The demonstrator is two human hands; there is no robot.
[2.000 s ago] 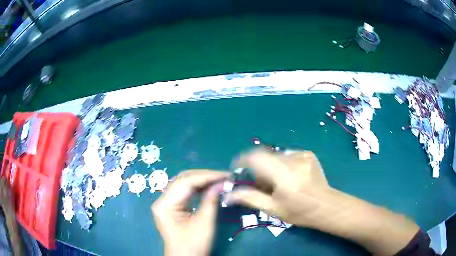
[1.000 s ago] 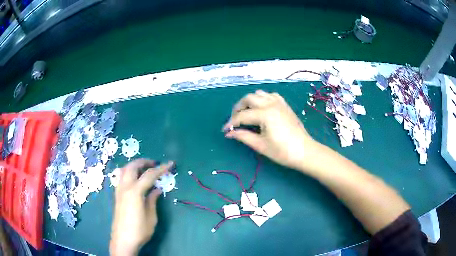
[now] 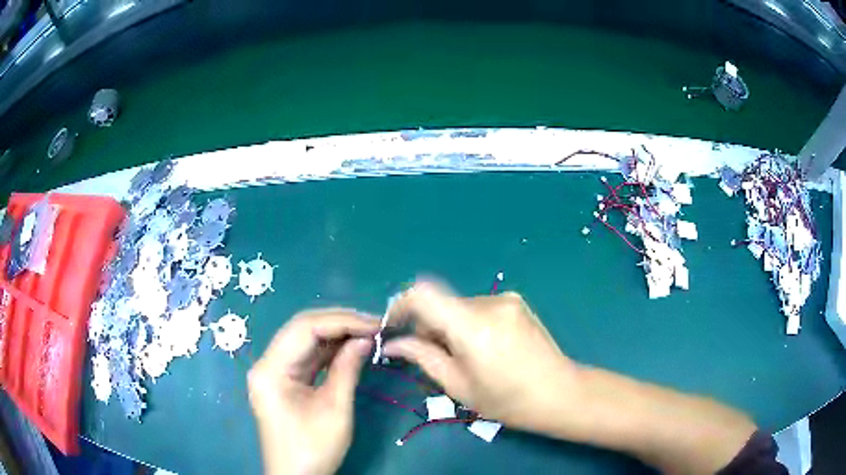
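Observation:
My left hand (image 3: 311, 371) and my right hand (image 3: 482, 348) meet at the lower middle of the bench. The fingers of my left hand pinch a small white notched disc (image 3: 378, 347), seen nearly edge-on. My right hand is blurred, with its fingertips at the disc; a thin pale piece shows there, too blurred to name. White square pads (image 3: 440, 407) with red wire leads lie below my right hand, partly hidden by it. Two loose notched discs (image 3: 256, 276) lie right of the large disc pile (image 3: 153, 297).
A red tray (image 3: 56, 315) stands at the far left. Two lead piles, a nearer one (image 3: 660, 232) and a farther one (image 3: 788, 241), lie at right. A worn white strip (image 3: 371, 153) borders the green belt (image 3: 399, 83). Grey housings (image 3: 730, 89) sit on the belt at both sides.
My left hand has moved right from the loose discs, holding one. My right hand has come down and left to meet it, now covering part of the leads.

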